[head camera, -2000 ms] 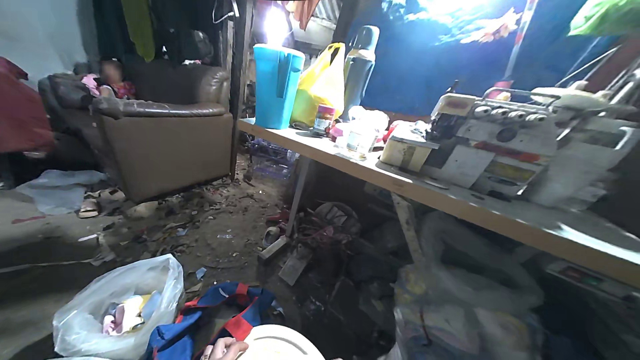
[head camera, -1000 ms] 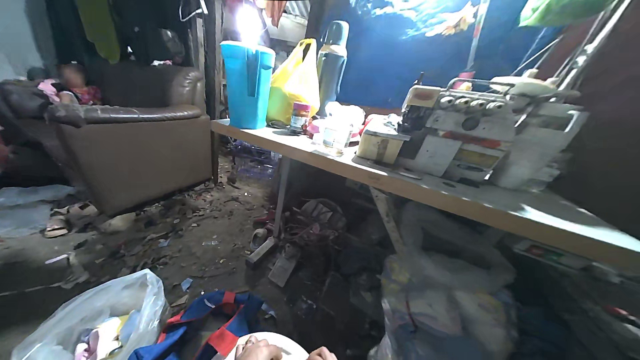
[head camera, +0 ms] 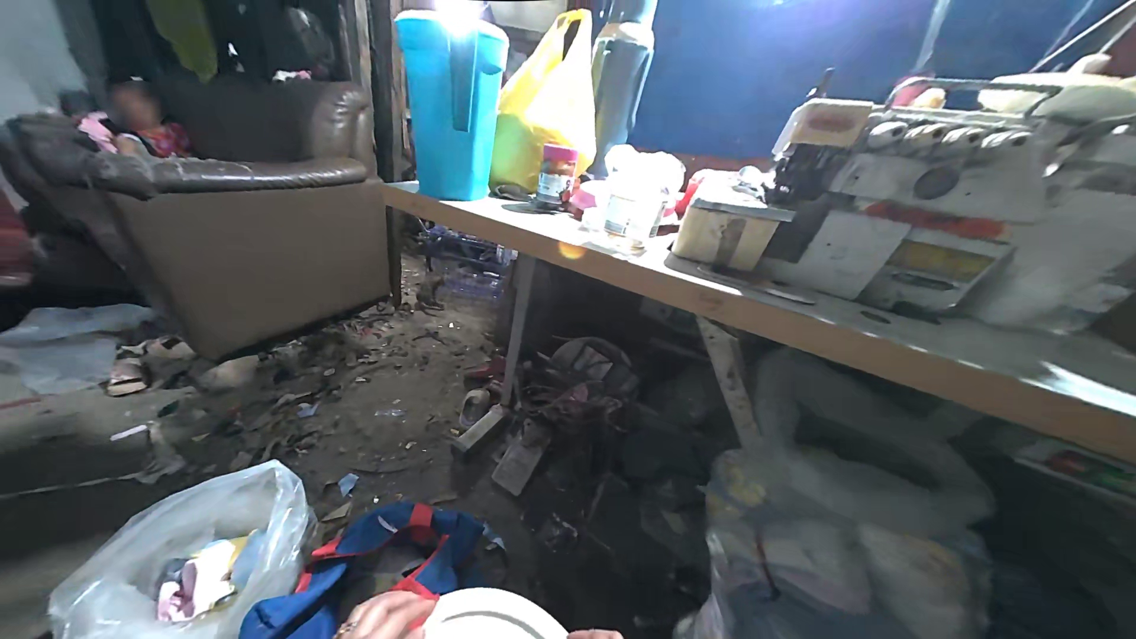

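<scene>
At the bottom edge of the head view my left hand [head camera: 388, 614] rests against the left rim of a round white object [head camera: 493, 614], perhaps a lid or plate. Only fingertips of my right hand [head camera: 595, 634] show, at its right side; the rest is cut off by the frame. Whether either hand grips it cannot be told. Blue fabric with red trim [head camera: 297, 612], like a bag or garment with straps, lies just left of my left hand. Farther left stands an open clear plastic bag [head camera: 266, 532] with small cloth pieces [head camera: 200, 577] inside.
A table [head camera: 603, 275] holds an overlock sewing machine [head camera: 941, 195], a blue pitcher [head camera: 448, 106], a yellow plastic bag [head camera: 550, 106], jars and a flask. Stuffed plastic bags [head camera: 825, 550] lie beneath. A person [head camera: 146, 124] sits on a brown sofa [head camera: 257, 240]. Scraps litter the floor.
My right fingertips show more faintly at the bottom edge than one second ago; two seconds ago only my left hand showed. The view has shifted slightly.
</scene>
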